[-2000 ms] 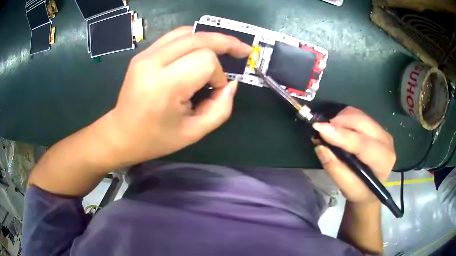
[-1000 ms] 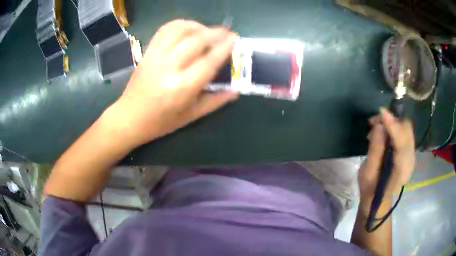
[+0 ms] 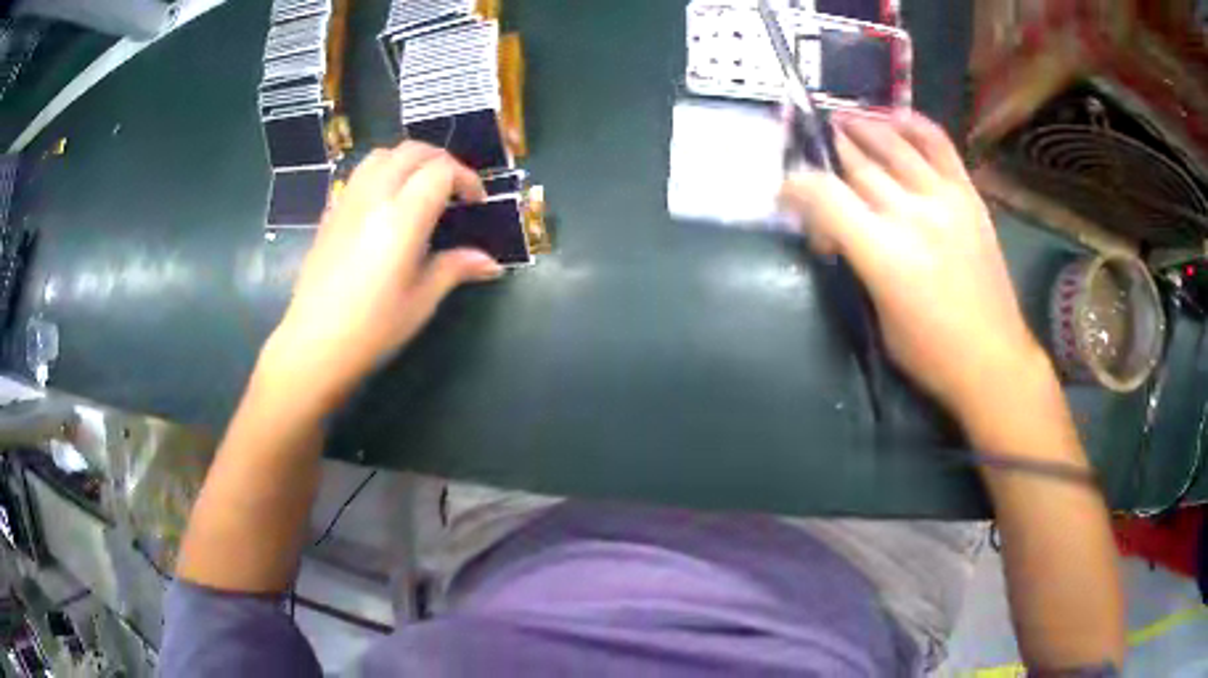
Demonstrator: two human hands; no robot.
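Note:
My left hand (image 3: pixel 371 252) is at the front end of a stack of LCD screens. Its finger and thumb grip the edges of a black LCD screen (image 3: pixel 482 231) with an orange flex cable on its right side. My right hand (image 3: pixel 927 245) holds the soldering iron (image 3: pixel 787 60), whose shaft points up and away. The fingertips of this hand are also at the right edge of a plain white circuit board (image 3: pixel 723 162), blurred. I cannot tell whether they grip the board. More circuit boards (image 3: pixel 733 50) with red patches and dark squares lie just beyond it.
Overlapping rows of LCD screens (image 3: pixel 294 66) lie at the left on the dark green bench (image 3: pixel 596 384). A tape roll (image 3: pixel 1110 322) stands at the right. A dark round grille (image 3: pixel 1119 172) in a brown box is at the upper right. The iron's cord hangs by my right forearm.
My left hand has left the board it held and moved to the screen stack. My right hand has moved from the tape roll to the white board with the iron. The view has shifted.

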